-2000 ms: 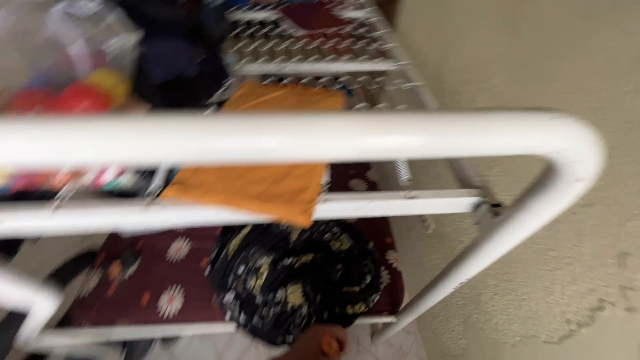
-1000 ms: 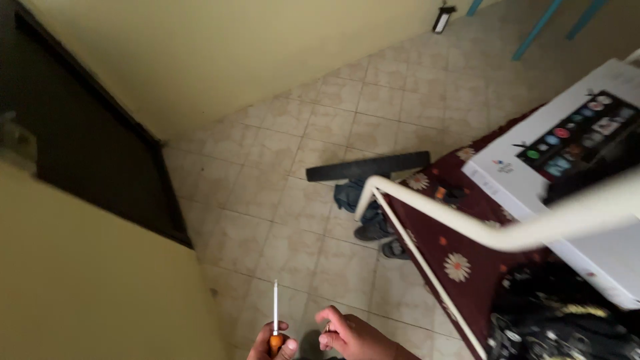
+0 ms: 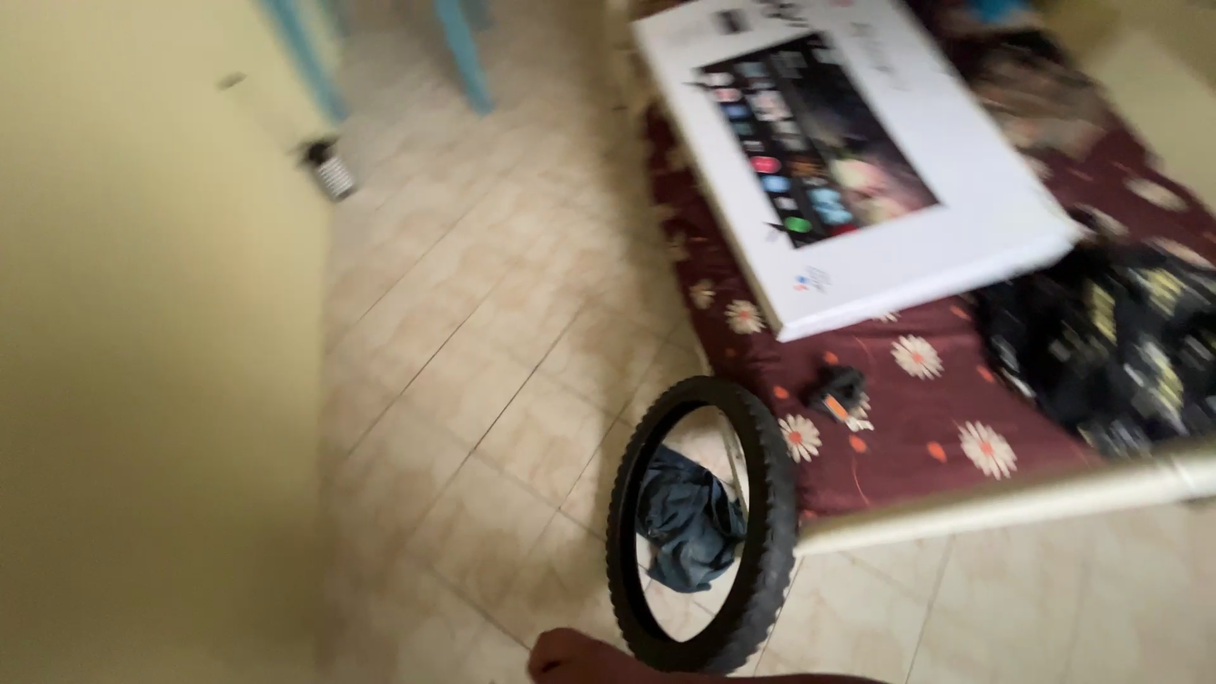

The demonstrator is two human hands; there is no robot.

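Note:
My right hand [image 3: 570,657] shows at the bottom edge, its fingers curled and partly cut off by the frame; whether it holds anything cannot be told. Just above and to its right, a black knobby bicycle tyre [image 3: 622,532] stands on edge beside the bed. Whether hand and tyre touch is unclear. Through the tyre's opening a dark blue cloth [image 3: 689,522] is visible on the floor. My left hand is out of view.
A maroon flowered mattress [image 3: 893,456] on a white bed frame [image 3: 988,508] fills the right. On it lie a large white printed box [image 3: 988,190], a small black-and-orange item [image 3: 838,391] and black patterned fabric [image 3: 1130,351]. Blue legs [image 3: 465,57] stand at the top; a wall [image 3: 161,342] rises at left.
The view has swung strongly. One second ago my left hand held an orange-handled screwdriver; that hand and tool are now out of frame. My right hand now shows at the bottom edge.

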